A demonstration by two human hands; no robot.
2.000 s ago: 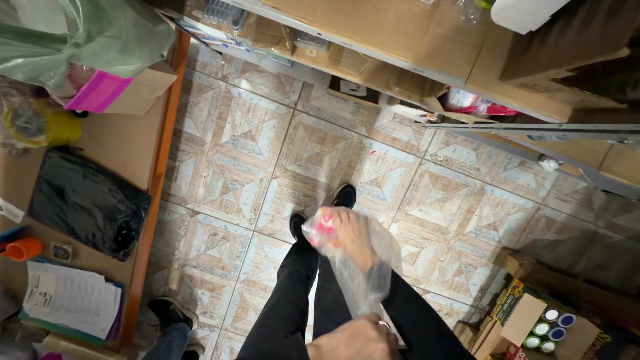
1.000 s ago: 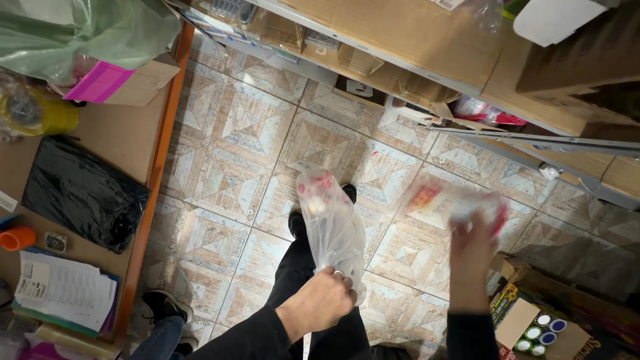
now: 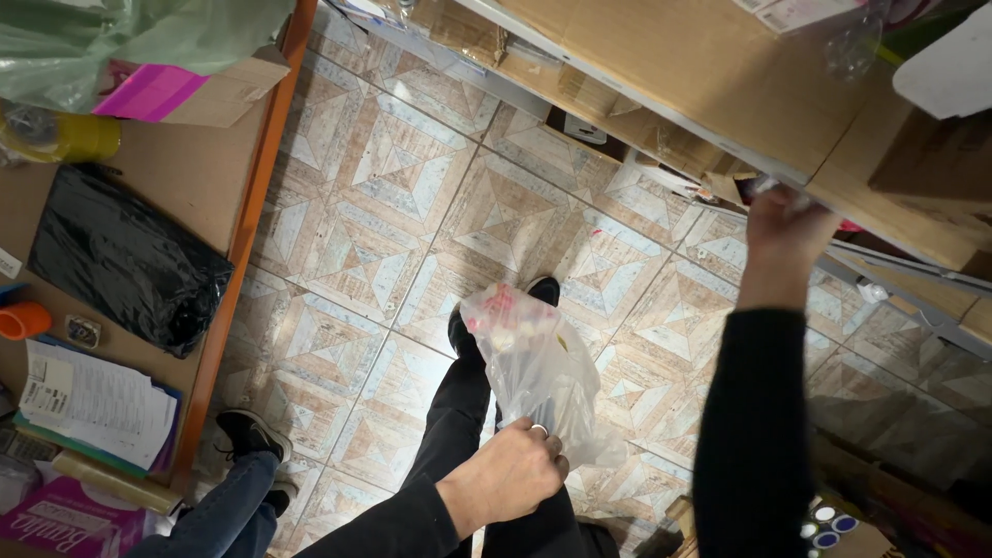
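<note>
A translucent plastic bag (image 3: 542,372) with red and pale items in its far end hangs from my left hand (image 3: 515,469), which is closed around its gathered neck and wears a ring. My right hand (image 3: 787,240), blurred, reaches to the edge of the shelf unit (image 3: 697,132) at the upper right. Something clear and shiny shows at its fingertips, beside an open carton under the shelf edge. Whether the fingers grip it cannot be made out. A bit of red packaging (image 3: 850,225) shows just right of this hand.
On the left, an orange-edged table (image 3: 252,170) holds a black plastic-wrapped package (image 3: 128,260), papers (image 3: 97,403) and yellow tape rolls (image 3: 85,139). Another person's legs (image 3: 221,504) are by the table. A carton with cans (image 3: 829,527) stands at the lower right.
Two seconds ago my right hand was at the bag's far end; one second ago it held a blurred red and white package out to the right. Now it is farther forward, at the shelf edge.
</note>
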